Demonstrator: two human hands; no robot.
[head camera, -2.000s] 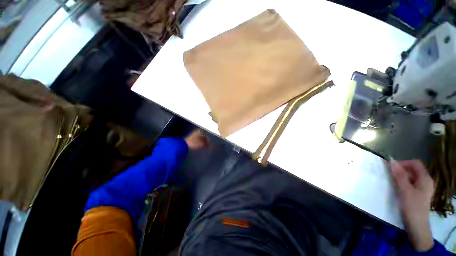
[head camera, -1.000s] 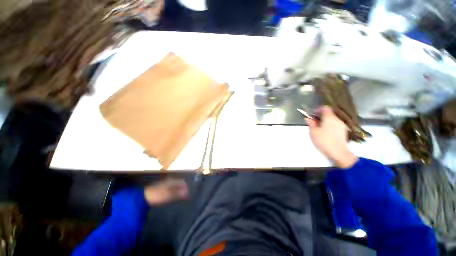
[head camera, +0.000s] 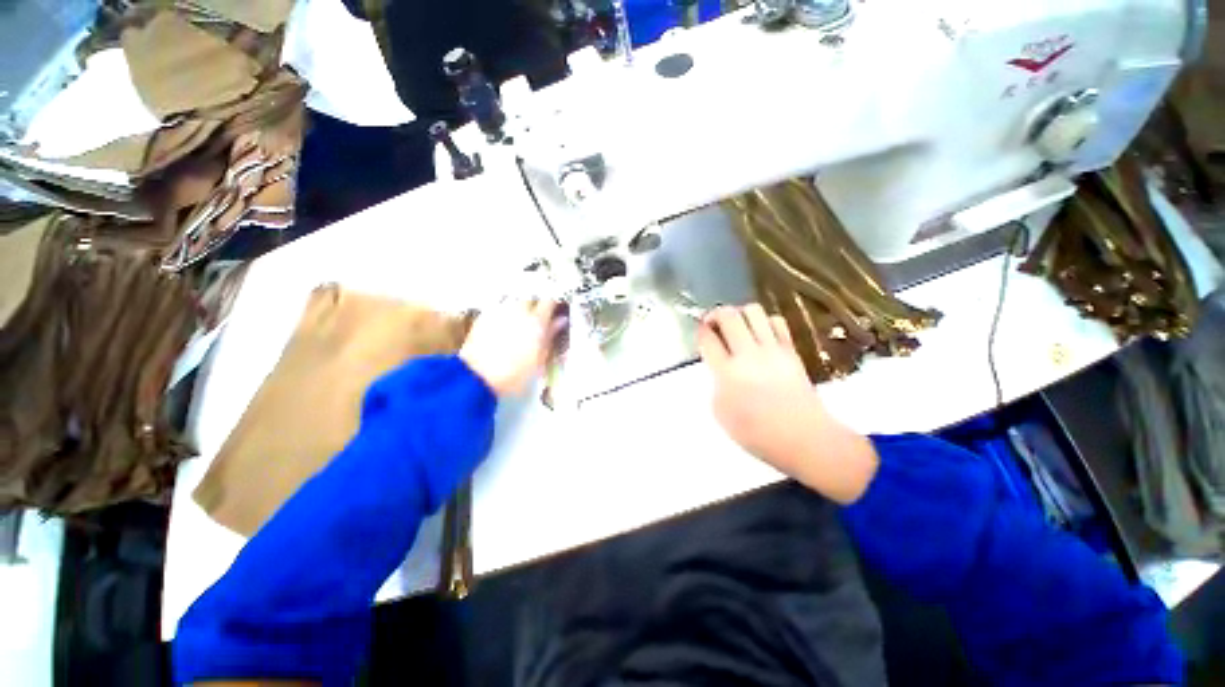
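Observation:
The tan-brown fabric panel (head camera: 316, 403) lies flat on the white table, partly covered by my left sleeve. A dark zipper (head camera: 458, 537) hangs down from near its right corner to the table's front edge. My left hand (head camera: 515, 346) is just left of the needle area, fingertips close together; what they hold, if anything, is unclear. My right hand (head camera: 768, 389) is over the right part of the shiny needle plate (head camera: 645, 352), fingers bent. A thin pale shape shows by its fingertips, too blurred to name. The presser foot area (head camera: 601, 275) is between both hands.
The white sewing machine (head camera: 860, 94) spans the back and right. A zipper bundle (head camera: 813, 275) lies behind my right hand, another (head camera: 1118, 262) at the far right. A black cord (head camera: 995, 322) lies between them. Brown cut-piece stacks (head camera: 94, 362) are at the left.
My left hand has come up from below the table edge to the needle area. My right hand, which held a small pointed tool, has moved beside the needle. The view has shifted.

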